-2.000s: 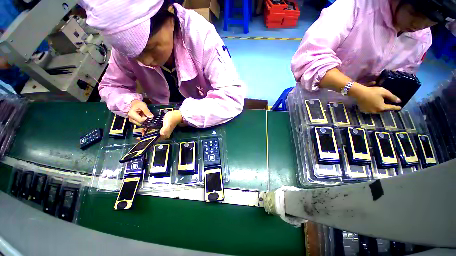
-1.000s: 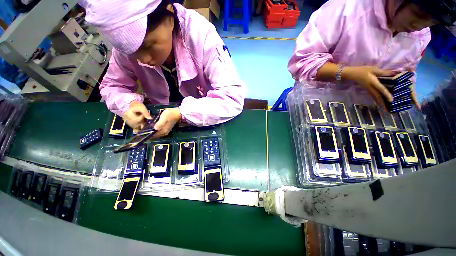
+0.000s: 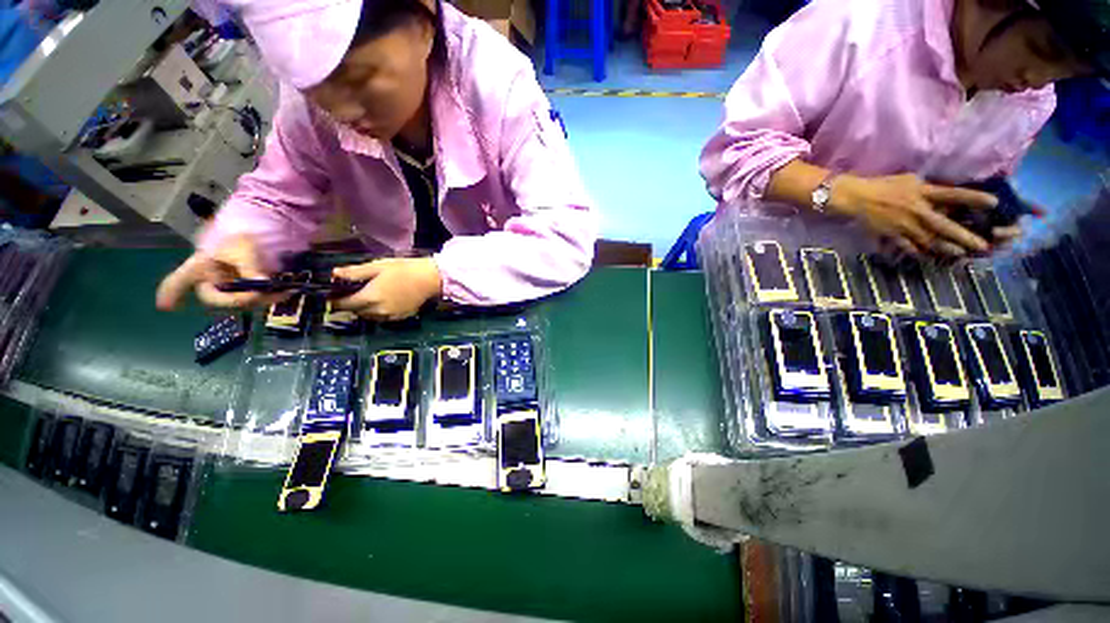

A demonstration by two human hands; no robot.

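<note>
Neither of my hands is in the picture. Nearest in front of me, an open phone lies with its keypad half in a clear blister tray and its gold-rimmed screen half over the pale rail. A second open phone lies tilted at the tray's left part, its screen half reaching past the rail. Two closed gold-rimmed phones lie between them in pockets. A person in a pink coat across the belt holds a dark phone above the tray.
A loose keypad lies left of the tray. Stacked trays of gold-rimmed phones stand at right, where a second person handles dark parts. A grey-white arm crosses the lower right. Dark housings lie at lower left.
The left person's hands and the held phone have moved up and left; one hand now reaches out leftwards. The right person's hands have closed around the dark parts. My hands remain out of view.
</note>
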